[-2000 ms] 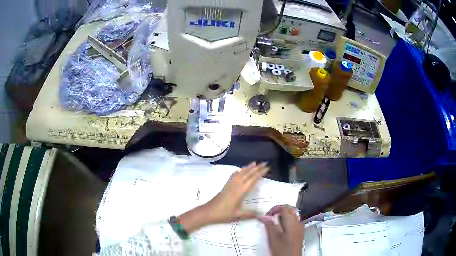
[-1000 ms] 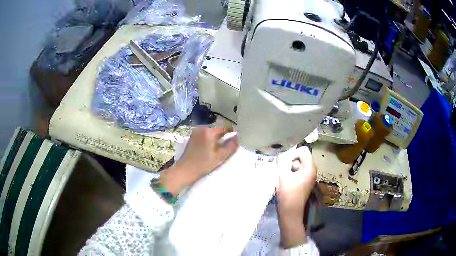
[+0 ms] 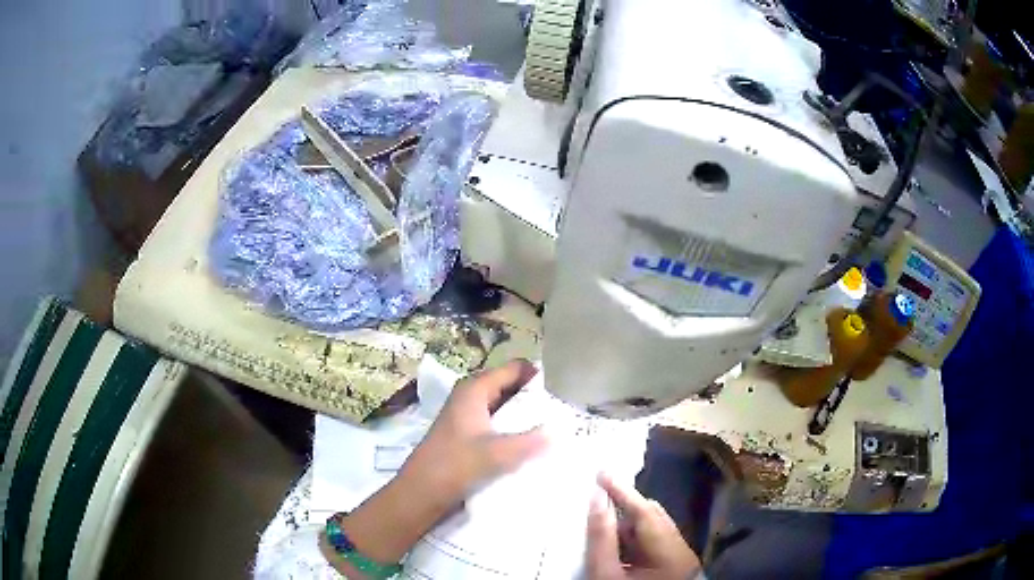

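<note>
The white fabric panel [image 3: 510,499] with thin dark lines lies under the cream JUKI machine head [image 3: 692,227] and hangs down toward me. My left hand [image 3: 471,436] is on the panel just left of the head, thumb and fingers spread, holding its upper left part. My right hand [image 3: 635,532] is lower right, its fingertips together on the panel, cut off by the bottom edge. The needle and presser area are hidden under the head and fabric.
A clear bag of bluish-purple pieces [image 3: 306,227] with crossed tan strips [image 3: 352,164] lies left. Thread cones [image 3: 828,363], a slim dark tool [image 3: 830,406] and a control panel [image 3: 932,297] stand right. A metal-faced recess [image 3: 891,453] is at the table's right corner. A striped chair [image 3: 79,419] is left.
The panel has come up from the lap to under the head. Over the last second my right hand has moved down from beside the head, and my left hand lower and slightly right.
</note>
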